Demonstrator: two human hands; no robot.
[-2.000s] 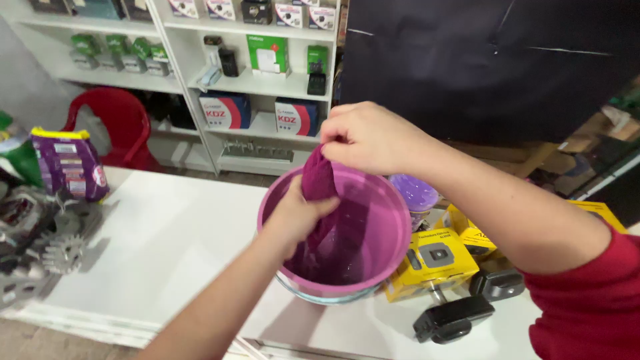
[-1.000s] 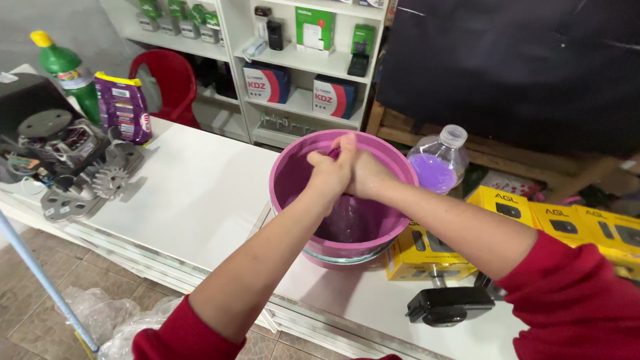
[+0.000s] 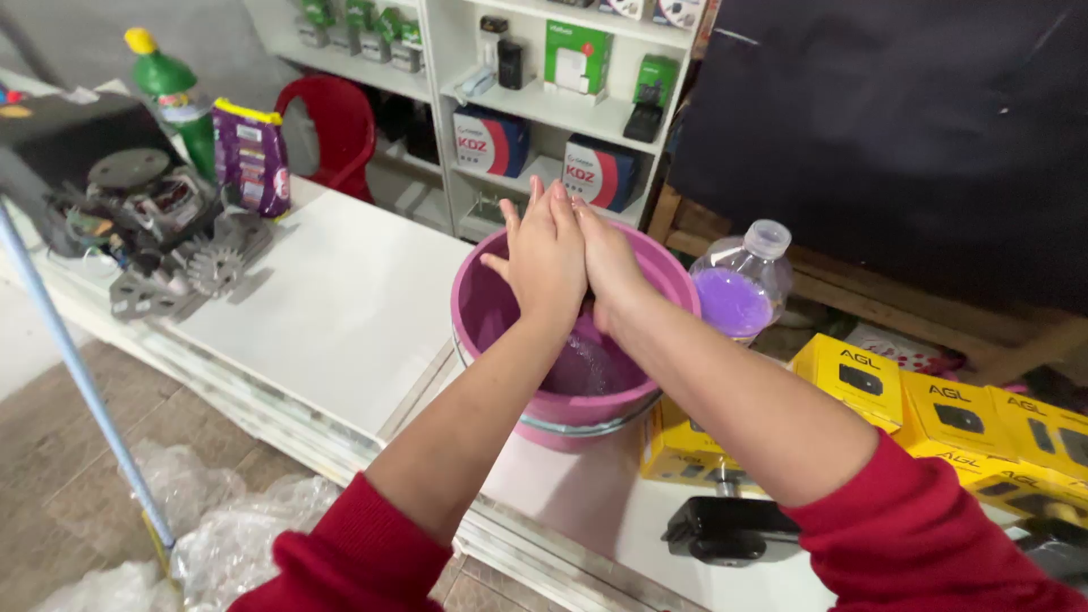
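My left hand and my right hand are pressed together, palm to palm, over a pink plastic bucket with a metal handle. The left hand's fingers are partly spread. Whether anything lies between the palms cannot be seen. Foamy water shows inside the bucket below my wrists. The purple cloth of the earlier view is not visible. Right behind the bucket stands a clear plastic bottle holding purple liquid, its mouth uncapped.
Yellow boxes and a black device lie right of the bucket. On the white counter at left are motor parts, a purple pouch and a green bottle. Shelves stand behind; plastic wrap is on the floor.
Two seconds ago both hands held a purple cloth over the bucket; now it is out of sight. The hands have come together palm to palm. The view has shifted, showing more of the left side.
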